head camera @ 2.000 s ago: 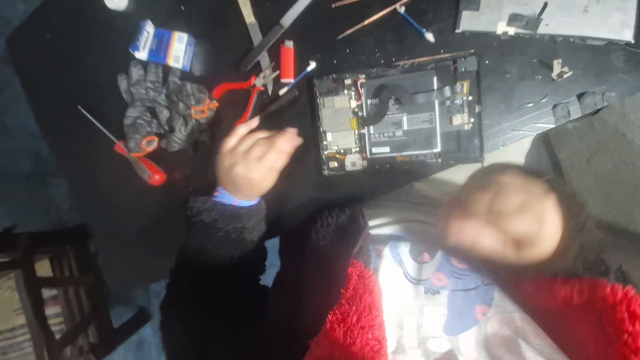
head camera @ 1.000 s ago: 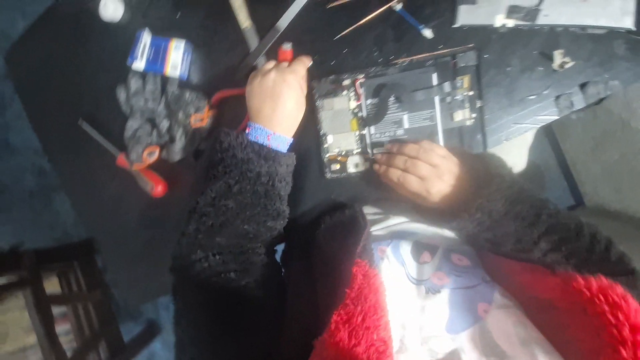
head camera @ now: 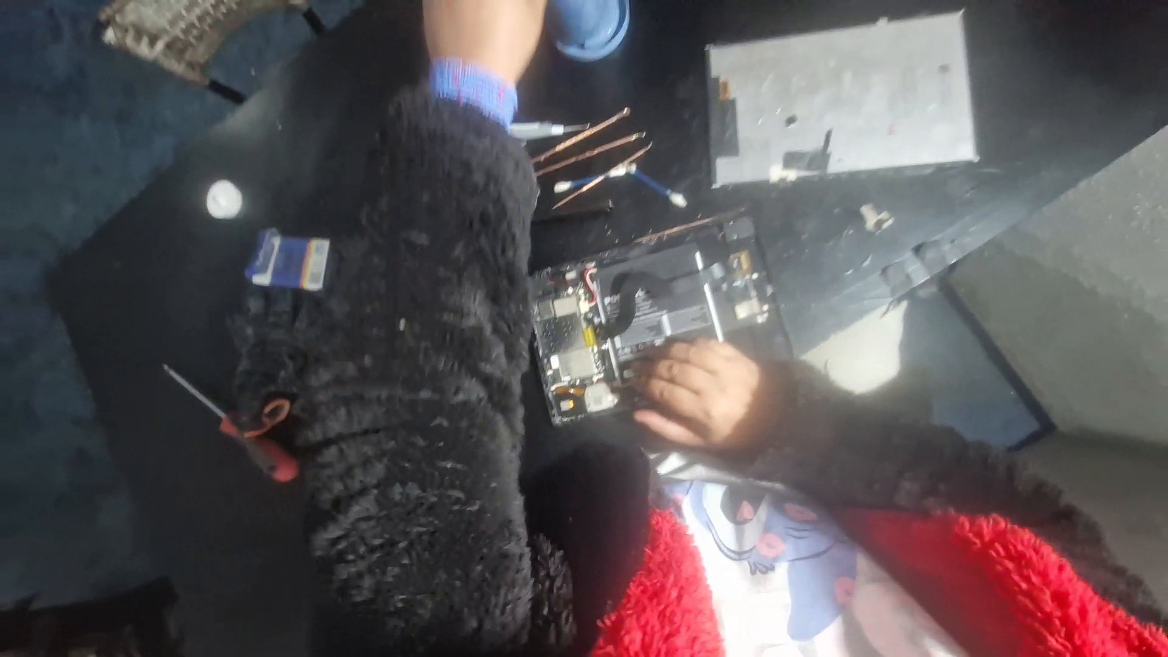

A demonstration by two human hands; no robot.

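Observation:
My left hand (head camera: 485, 32) is stretched far forward to the top edge; its fingers are cut off by the frame, beside a blue cylindrical container (head camera: 591, 26). My right hand (head camera: 701, 391) rests over the lower edge of an opened tablet (head camera: 662, 315), its fingers bent and partly hidden. Inside the tablet a dark battery (head camera: 671, 292) and a circuit board (head camera: 561, 328) lie exposed, with a black flex cable curving over the battery. Thin copper-coloured metal picks (head camera: 593, 151) and a short blue cable (head camera: 652, 185) with white ends lie just beyond the tablet.
A silvery display panel (head camera: 849, 100) lies at the back right. On the left are a white round cap (head camera: 224, 199), a blue and white box (head camera: 290, 261) and a red-handled screwdriver (head camera: 265, 452). My left sleeve hides much of the table. A chair (head camera: 173, 36) stands beyond it.
My left hand has reached far forward from beside the pliers. My right hand, blurred near my lap two seconds ago, came onto the tablet and stays there. The view has shifted forward.

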